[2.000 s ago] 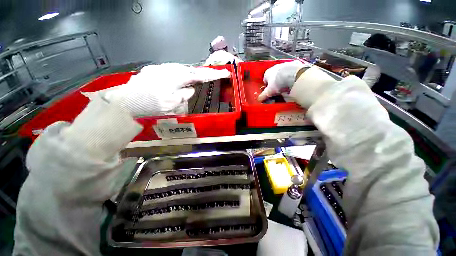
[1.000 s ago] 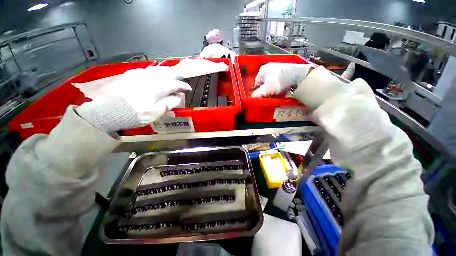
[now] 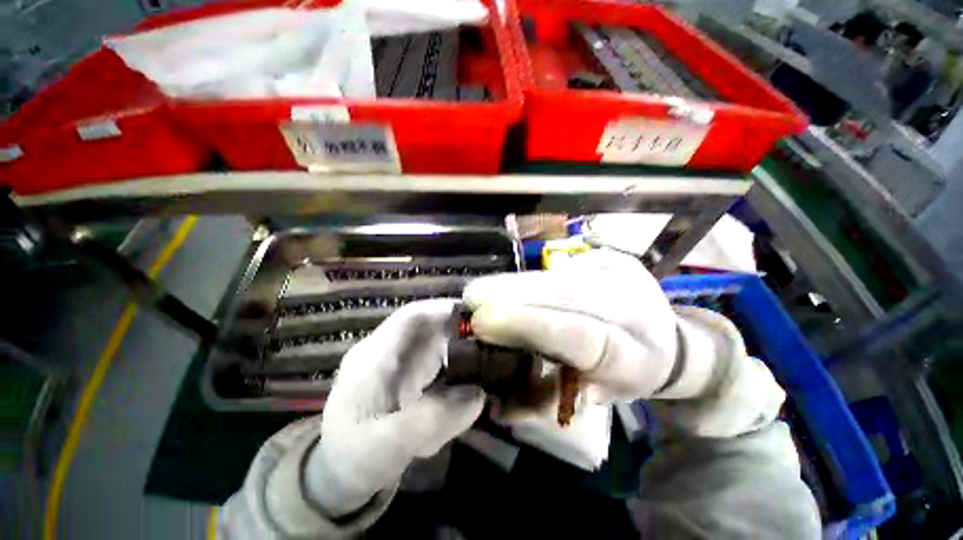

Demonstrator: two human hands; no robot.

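My left hand (image 3: 385, 396), in a white knit glove, grips a dark grey block (image 3: 488, 364) in front of the steel tray (image 3: 238, 316). A bit of orange-red winding shows at the block's top left. My right hand (image 3: 591, 322), also in a white glove, is against the block's top and right side. A brown glossy tool handle (image 3: 567, 396) sticks out below its fingers; the rest of the tool is hidden. The tray holds rows of dark blocks (image 3: 370, 306) on pale liner, partly covered by my hands.
Red bins (image 3: 444, 137) (image 3: 729, 132) with white labels stand on the shelf (image 3: 422, 190) above. A white sheet (image 3: 243, 63) lies over the left one. A blue bin (image 3: 834, 411) is at the right. A yellow box (image 3: 565, 248) and white paper (image 3: 570, 438) are partly behind my right hand.
Both hands have come down from the red bins to in front of the tray, now with a block between them. The white sheet is released. The view has tilted down.
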